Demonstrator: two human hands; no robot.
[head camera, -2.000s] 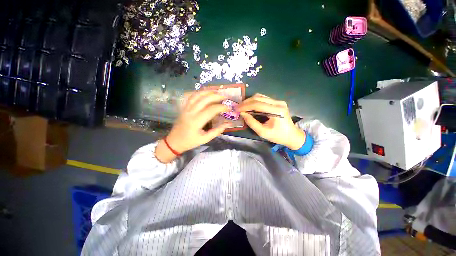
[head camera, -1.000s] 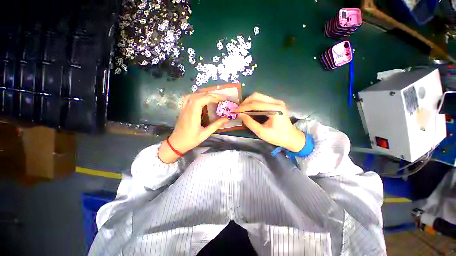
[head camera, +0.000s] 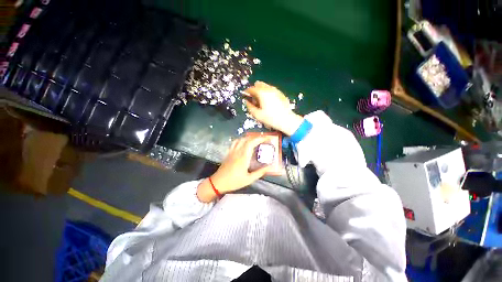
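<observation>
My left hand (head camera: 238, 165) holds a pink plastic housing (head camera: 265, 153) between thumb and fingers, over the orange-bordered square fixture (head camera: 277, 165) at the bench's front edge. The housing's pale centre faces up. My right hand (head camera: 269, 107), with a blue wrist strap, is at the right edge of the large speckled pile of small parts (head camera: 216, 77). Its fingers are bent close together; a tool or part in them cannot be made out. The smaller pile of white parts (head camera: 247, 124) is partly hidden under my right hand.
Black blister trays (head camera: 110, 71) lie at the left. Two short stacks of pink housings (head camera: 380, 99) stand at the right, beside a thin blue stick (head camera: 378, 153). A white-grey box unit (head camera: 432, 190) is at the right. A blue bin of whitish pieces (head camera: 440, 77) is at upper right.
My right hand has left the housing and moved up and left to the large pile. My left hand still holds the housing. The camera view has shifted and turned.
</observation>
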